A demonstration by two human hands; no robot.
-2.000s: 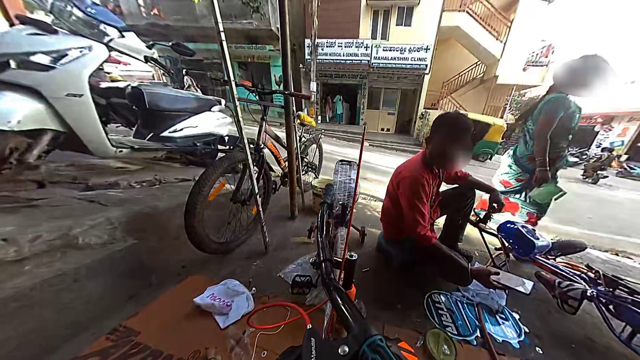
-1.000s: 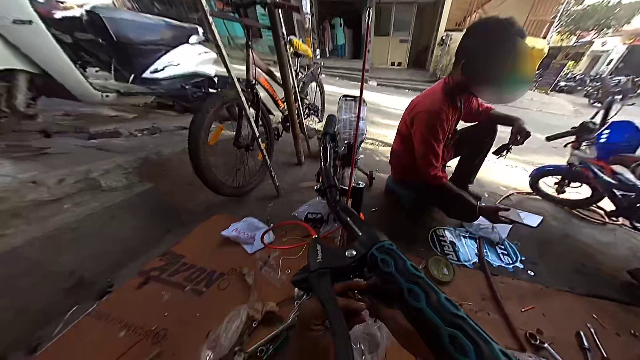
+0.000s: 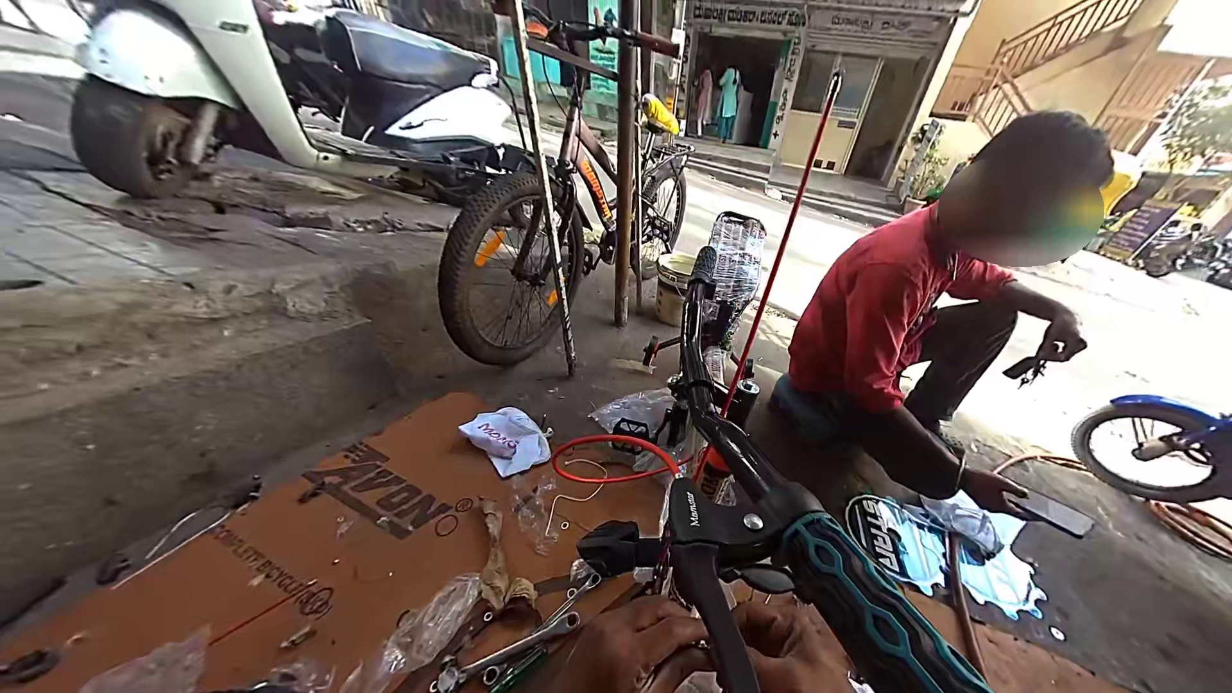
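A bicycle handlebar (image 3: 727, 433) with a black and blue patterned grip (image 3: 871, 597) runs across the lower middle. A black brake lever (image 3: 712, 597) hangs from its clamp, and a red cable housing (image 3: 616, 440) loops off to the left. Beneath the lever, my left hand (image 3: 630, 645) has its fingers bent; what they touch is hidden. My right hand (image 3: 789, 640) is close by on the lever's other side, under the grip, fingers bent too. Whether either holds something cannot be seen. Combination wrenches (image 3: 525, 645) lie just left of my left hand.
Flattened cardboard (image 3: 385, 520) covers the ground, with plastic bags (image 3: 433, 621) and a white cloth bag (image 3: 505, 438) on it. A person in red (image 3: 871, 318) crouches at right, holding a phone (image 3: 1054, 512). A parked bicycle (image 3: 510, 269) and a scooter (image 3: 414, 87) stand behind.
Both hands now show under the brake lever; two seconds ago neither was plainly in view. The view has tilted down since then. The person in green at the right is out of view.
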